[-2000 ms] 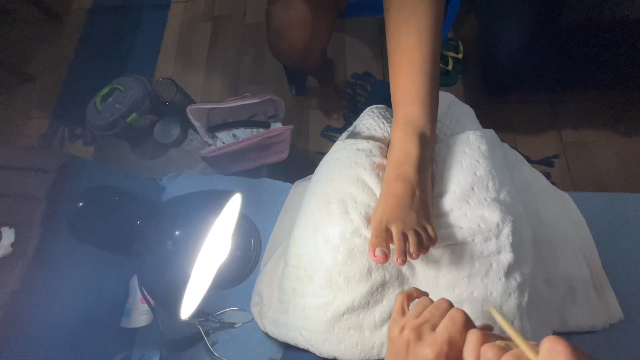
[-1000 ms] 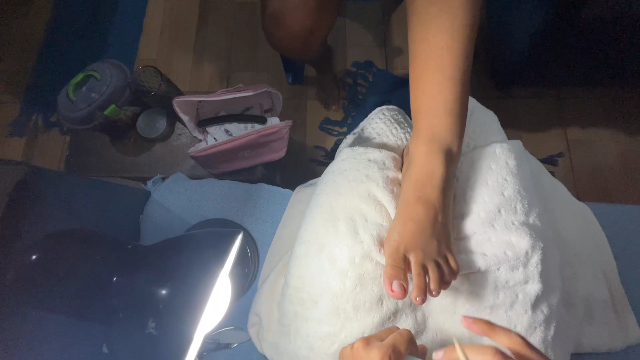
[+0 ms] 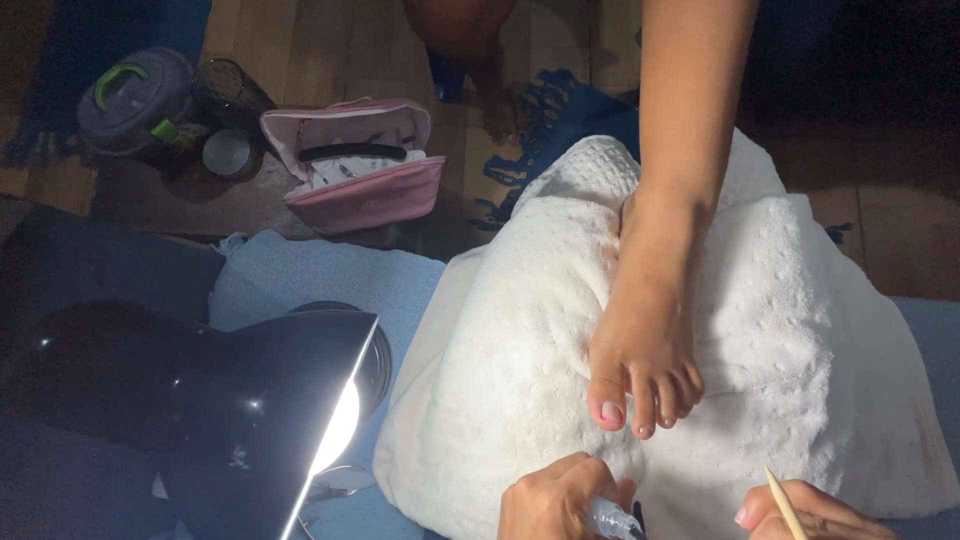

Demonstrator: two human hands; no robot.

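At the bottom centre, my left hand (image 3: 559, 499) is closed around a small clear plastic bottle (image 3: 613, 517) with a dark part beside it. To its right, my right hand (image 3: 814, 514) holds a pointed wooden stick (image 3: 784, 501), tip upward. Neither hand touches the other person's bare foot (image 3: 649, 330), which rests toes down on a white towel (image 3: 510, 360) just above my hands. Reddish colour shows at the edge of the big toenail (image 3: 611, 412). The lower parts of both hands are cut off by the frame.
A lit dark desk lamp (image 3: 262, 405) stands at left on light blue cloth (image 3: 330, 270), with metal scissors-like tools (image 3: 337, 487) beside it. Beyond are an open pink case (image 3: 367, 191), a glass jar (image 3: 229, 150) and a lidded container (image 3: 135, 105). The person's other leg (image 3: 465, 37) is behind.
One second ago my hands were close together; now they are apart, and a clear bottle shows in my left hand. The wooden stick remains in my right hand.
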